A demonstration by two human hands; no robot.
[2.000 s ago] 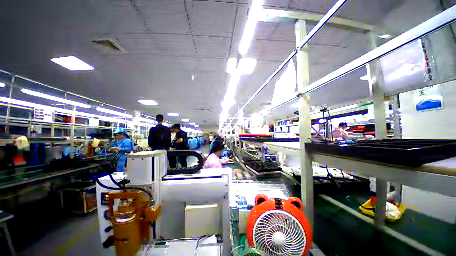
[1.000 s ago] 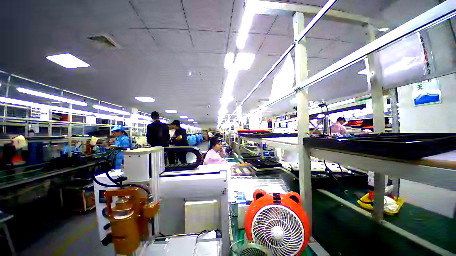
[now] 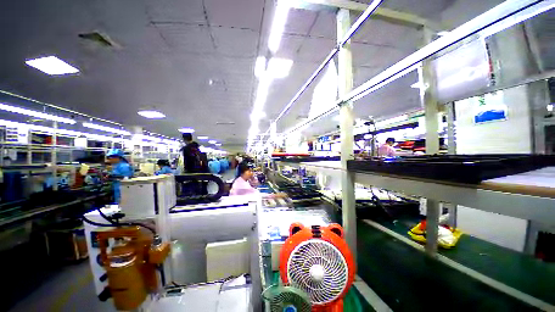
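Observation:
Neither of my hands is in the picture. Nearest in front of me, low in the view, stands a large orange-red desk fan (image 3: 317, 268) with bear ears and a white grille. A small grey-green fan (image 3: 287, 300) with a blue centre stands before it at the left, cut off by the bottom edge. To the left is a white machine (image 3: 210, 228) with an orange metal unit (image 3: 131, 268) on its near side.
A shelf post (image 3: 347, 134) rises right of the fan. Black trays (image 3: 450, 164) lie on the shelf. A yellow item (image 3: 451, 236) lies on the green line. A person in pink (image 3: 243, 183) sits beyond the machine; people in blue (image 3: 118, 170) and dark clothes (image 3: 190, 155) are farther back.
The whole scene has shifted left in the view, and more of the small fan and of the right side shows. The seated person in pink has an arm extended over the bench.

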